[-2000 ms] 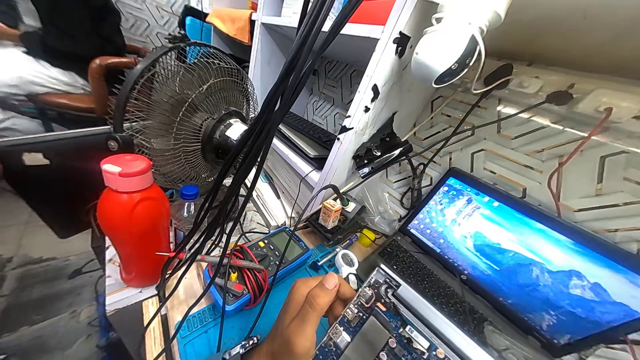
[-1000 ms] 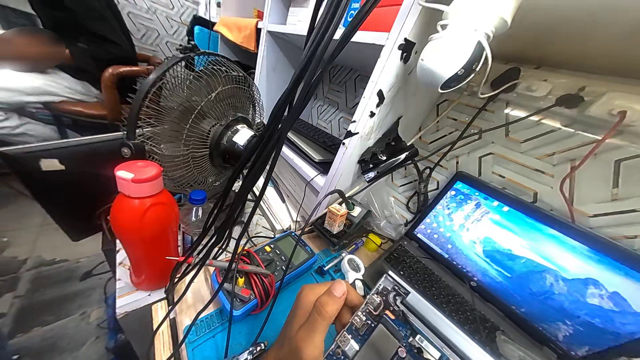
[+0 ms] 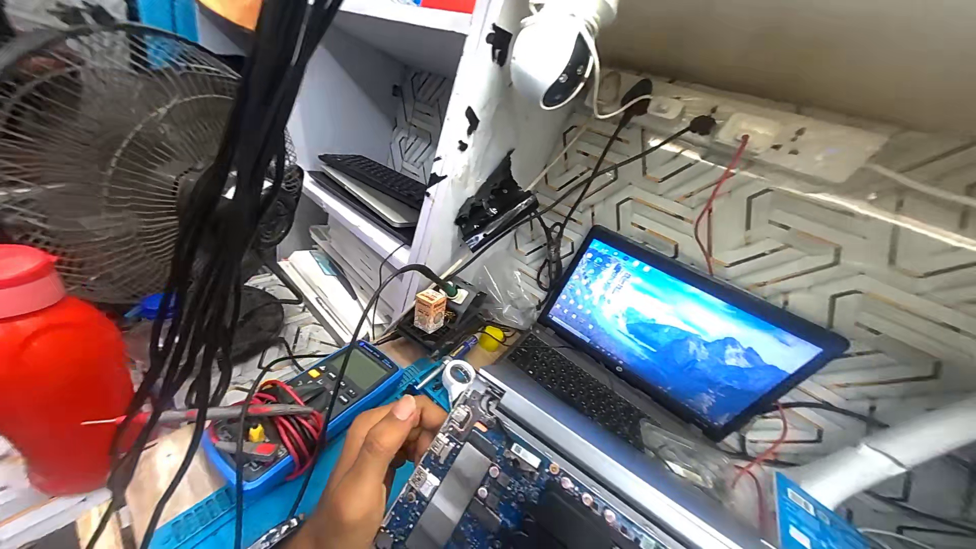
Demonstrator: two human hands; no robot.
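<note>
My left hand is at the lower middle, its thumb and curled fingers at the upper left edge of an opened laptop chassis with a blue circuit board. Its fingertips are partly hidden by the chassis, so the grip is unclear. A flat grey ribbon cable crosses the board. Beyond the chassis stands an open laptop with its screen lit. Left of my hand lies a blue digital multimeter with red test leads coiled on it. A white ring-shaped object is just beyond my fingers. My right hand is not in view.
Black cables hang in front of a desk fan. A red bottle stands at the left. A small box sits by a socket block. A blue mat lies below. A white camera hangs above, beside a shelf.
The view has shifted and come closer to the bench. My left hand stays beside the chassis with the circuit board. The person seated at the upper left earlier is largely out of view.
</note>
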